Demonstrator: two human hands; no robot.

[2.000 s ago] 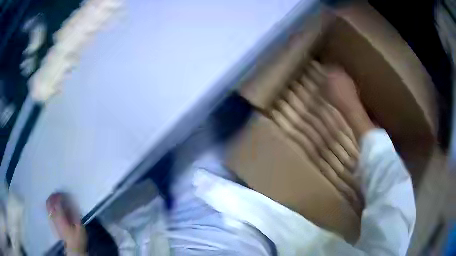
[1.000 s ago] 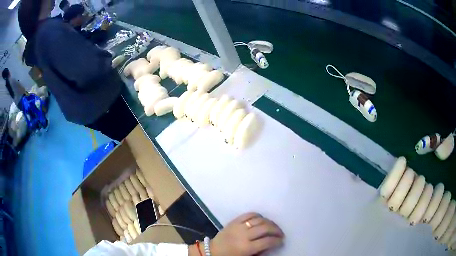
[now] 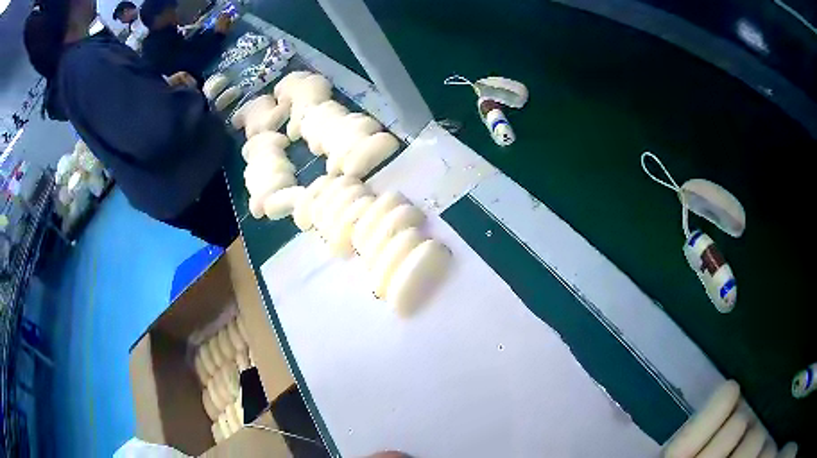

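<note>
Cream housings [image 3: 417, 279] stand on edge in a row on the pale bench sheet [image 3: 448, 376], leading back to a looser pile of cream housings [image 3: 309, 112]. A second row of cream housings [image 3: 717, 425] is cut off at the bottom right edge. Of my left hand, only a small strip of skin [image 3: 390, 454] shows at the bottom edge; its fingers are hidden. A piece of white sleeve shows at the bottom left. My right hand is out of the picture.
An open carton [image 3: 166, 394] with housings and a dark phone [image 3: 253, 394] stands left of the bench. Corded units [image 3: 710, 268] lie on the dark green belt [image 3: 573, 116]. A grey post [image 3: 376, 63] rises beside the belt. A person in dark clothing [image 3: 143, 125] stands at the left.
My left hand has dropped almost out of the bottom of the picture. The view has shifted, and the right row now sits lower and more cut off. The corded units appear further right and lower.
</note>
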